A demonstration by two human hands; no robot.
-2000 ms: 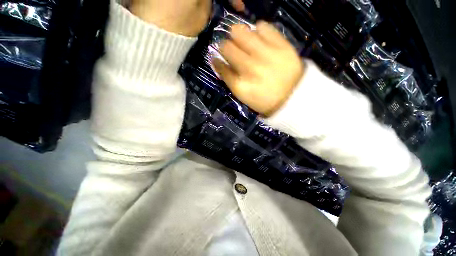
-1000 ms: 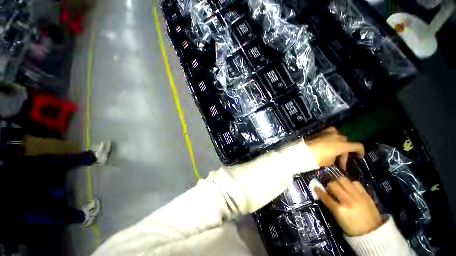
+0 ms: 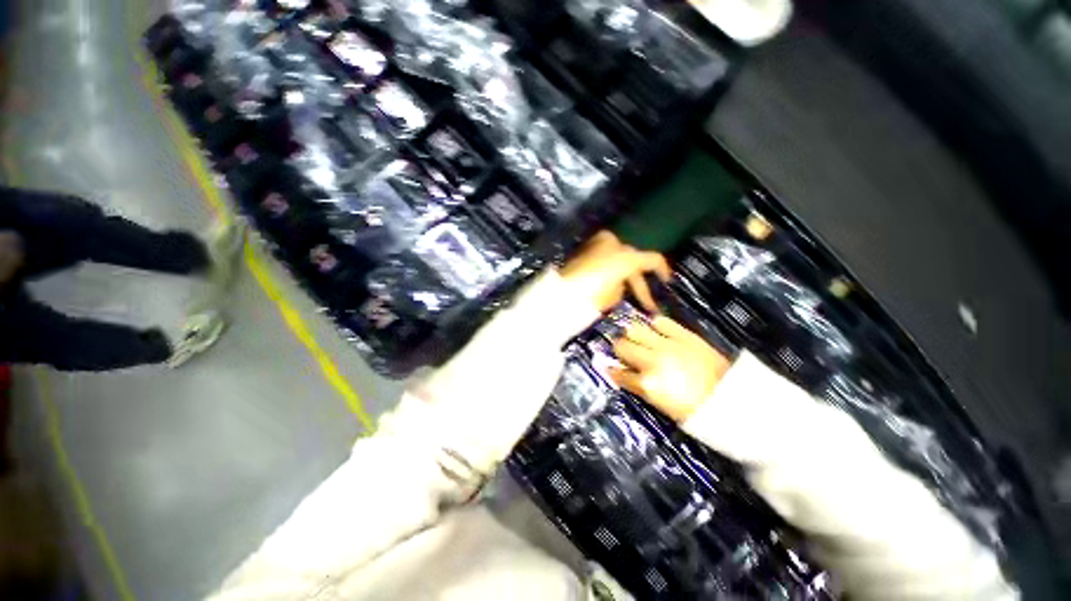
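Observation:
A layer of black printed units [image 3: 559, 481] with shiny clear film lies in front of me, blurred. My left hand [image 3: 613, 272] rests at its far edge, fingers bent down onto the units. My right hand [image 3: 669, 366] is just beside it, nearer to me, with fingertips on the film and units. The fingertips of both hands nearly meet. Whether either hand pinches something is blurred and cannot be told.
A second block of black units under clear film [image 3: 452, 153] lies beyond my left hand. Green mat [image 3: 687, 206] shows between the blocks. A dark grey strip [image 3: 822, 164] runs along the right. A person's legs [image 3: 88, 282] are on the grey floor with yellow lines.
The view has swung, so the stacks and hands now show further left. Both hands stay close together on the near block. The white wad seen at my right fingertips no longer shows clearly.

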